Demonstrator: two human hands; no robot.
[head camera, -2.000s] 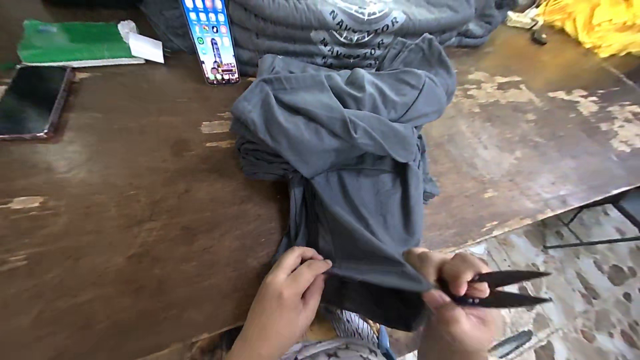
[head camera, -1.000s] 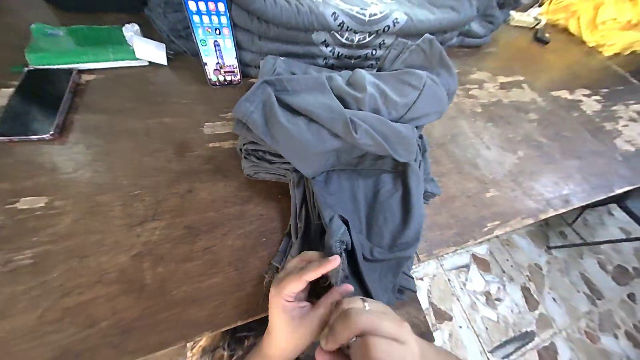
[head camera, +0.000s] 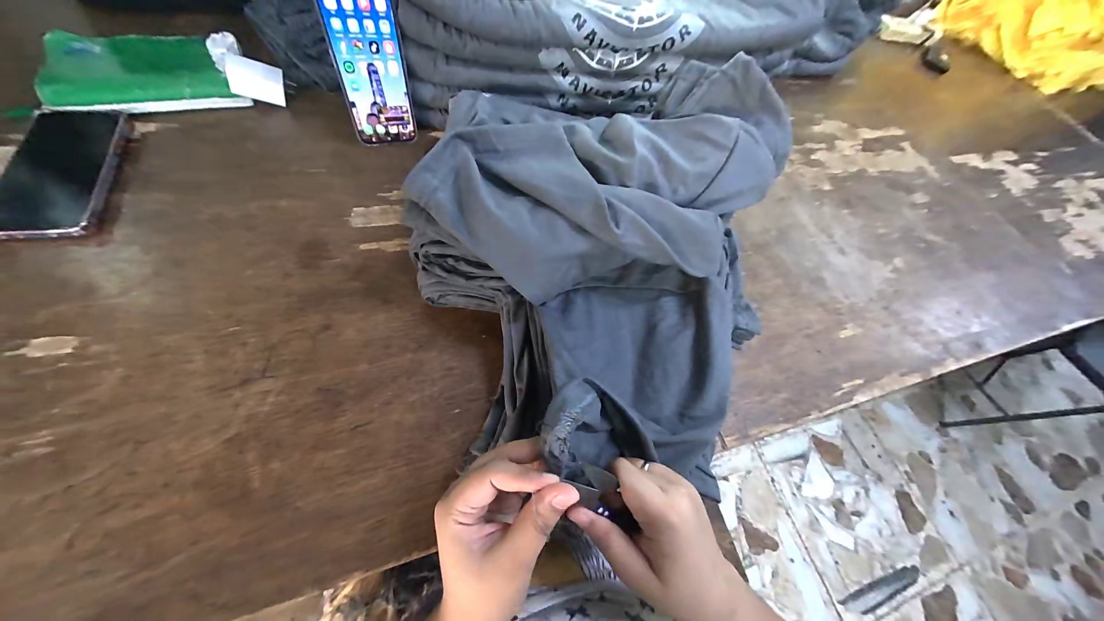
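A dark grey garment (head camera: 638, 345) hangs over the table's near edge, its top part bunched on a stack of grey folded cloth (head camera: 461, 276). Near its lower end my left hand (head camera: 500, 509) pinches the turned-back fabric edge, where a rough seam shows, between thumb and fingertips. Close against it on the right, my right hand (head camera: 660, 526) is curled around small dark thread snips (head camera: 595, 487), whose blades lie at the seam beside my left fingertips. Much of the snips is hidden by the fingers.
A stack of grey printed shirts (head camera: 492, 52) lies behind, with a lit phone (head camera: 371, 78) leaning upright before it. On the left are a dark phone (head camera: 65, 172) and a green packet (head camera: 134, 69). Yellow cloth (head camera: 1026, 39) sits at the far right of the wooden table (head camera: 259, 362).
Two seconds ago my hands were apart on the garment's edge, the snips pointing right. My right hand has moved left, the snips are now at the seam, and the edge is turned up.
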